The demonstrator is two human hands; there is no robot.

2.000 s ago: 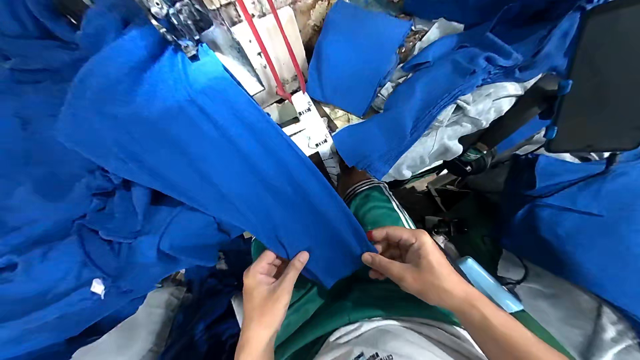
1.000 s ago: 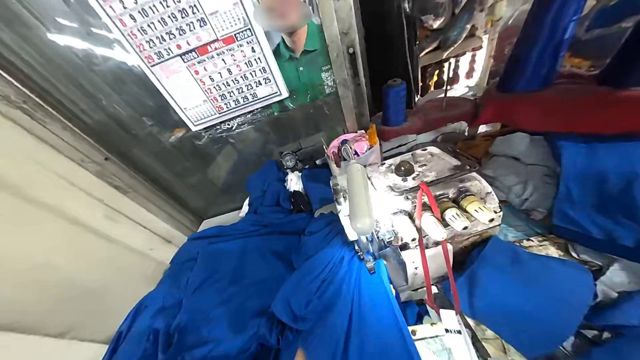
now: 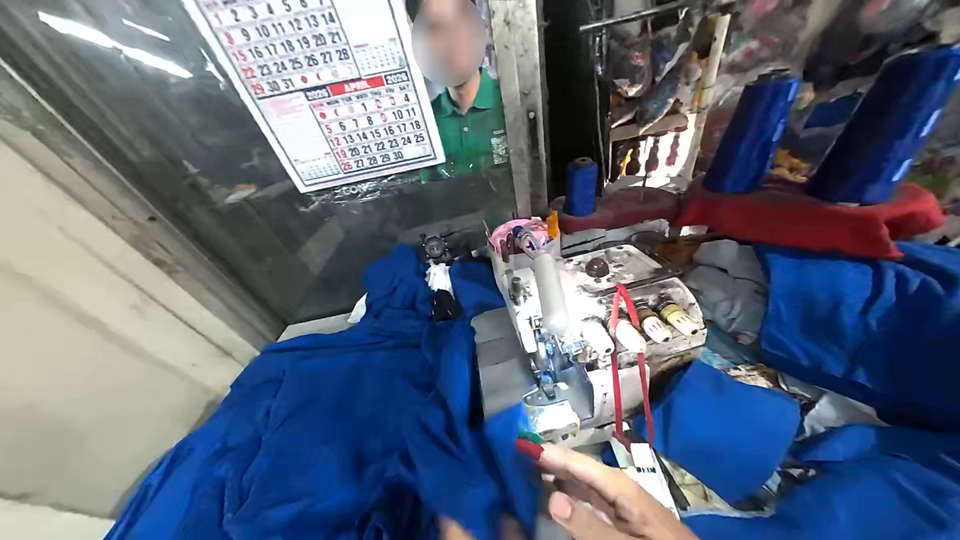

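Observation:
An overlock sewing machine (image 3: 551, 322) with a lit needle area stands at the centre. Just in front of its presser foot, my right hand (image 3: 607, 491) is at the edge of a piece of blue fabric (image 3: 506, 450); a red covering or tape shows at one fingertip, beside a small green thing. Whether the fingers pinch the cloth is not clear. Only blurred fingertips of my left hand (image 3: 457, 529) show at the bottom edge, by the same cloth. A large heap of blue fabric (image 3: 337, 405) lies left of the machine.
Blue thread cones (image 3: 754, 131) stand on a red cloth (image 3: 810, 217) behind right, with a smaller blue spool (image 3: 581, 187) nearer. A red cord (image 3: 616, 375) hangs over the machine's front. More blue pieces (image 3: 724, 427) lie right. A calendar (image 3: 352, 97) hangs on the glass, where a person (image 3: 469, 127) shows.
The view has swung up from my lap to the machine and glass. Two seconds ago both hands held a blue panel's end; a second ago they were almost out of view. My right hand now shows near the presser foot.

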